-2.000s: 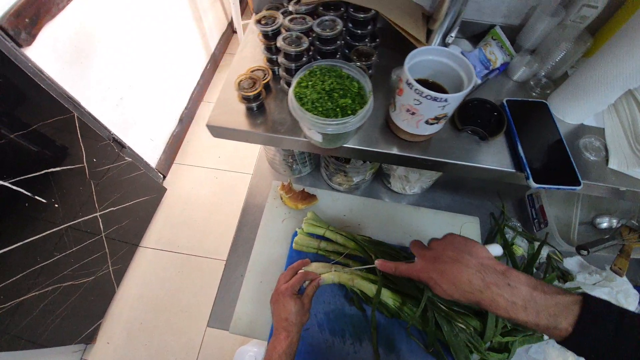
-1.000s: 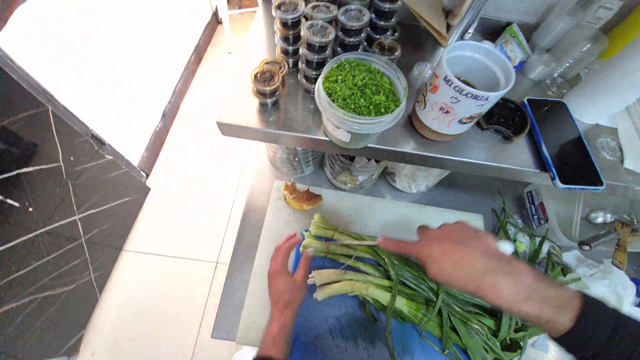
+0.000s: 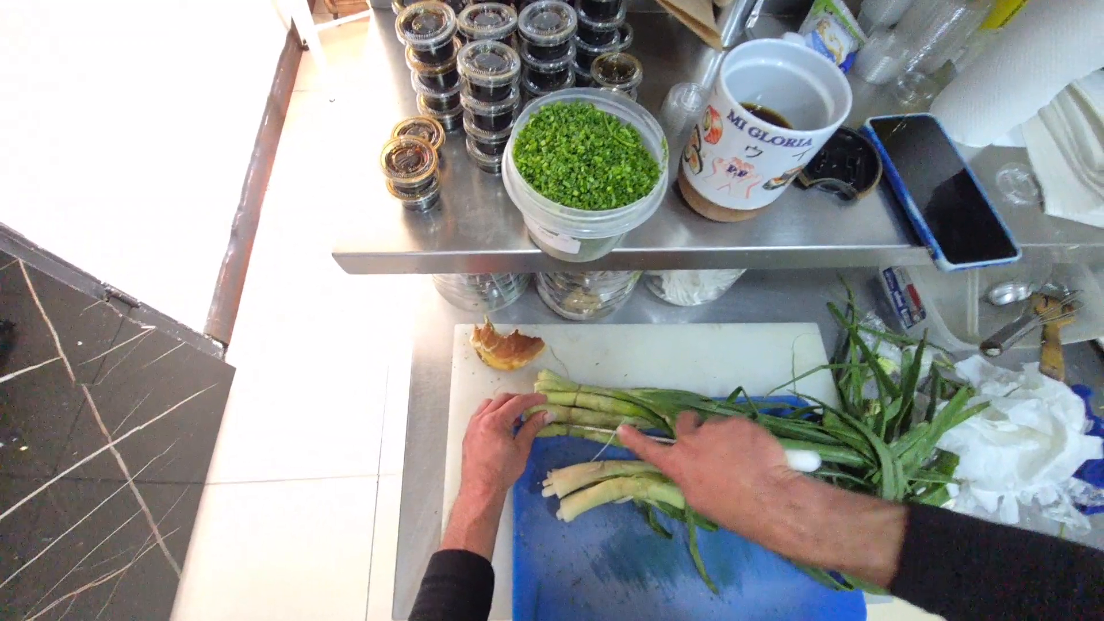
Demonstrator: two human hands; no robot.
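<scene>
My left hand (image 3: 500, 440) pinches the pale ends of a bundle of green onions (image 3: 595, 401). My right hand (image 3: 733, 470) is closed around a white-handled knife (image 3: 804, 461), its thin blade lying along the stalks toward my left hand. Separate green onions (image 3: 612, 487) with pale ends lie just below on a blue cutting board (image 3: 604, 569). That board overlaps a white cutting board (image 3: 690, 345). A torn brown piece of food (image 3: 507, 347) rests at the white board's upper left. Long green leaves (image 3: 888, 414) spread to the right.
Along the steel shelf (image 3: 448, 259) stand a tub of chopped green herbs (image 3: 586, 159), stacked lidded sauce cups (image 3: 489, 73), a printed white container (image 3: 750, 142) and a phone (image 3: 944, 190). Crumpled white paper (image 3: 1018, 431) and a clear bin (image 3: 975, 302) with utensils are at right.
My left hand moved off the lower stalks, was lifted with fingers spread, and now holds the upper bundle. The knife in my right hand has shifted between stalks. The view has moved closer.
</scene>
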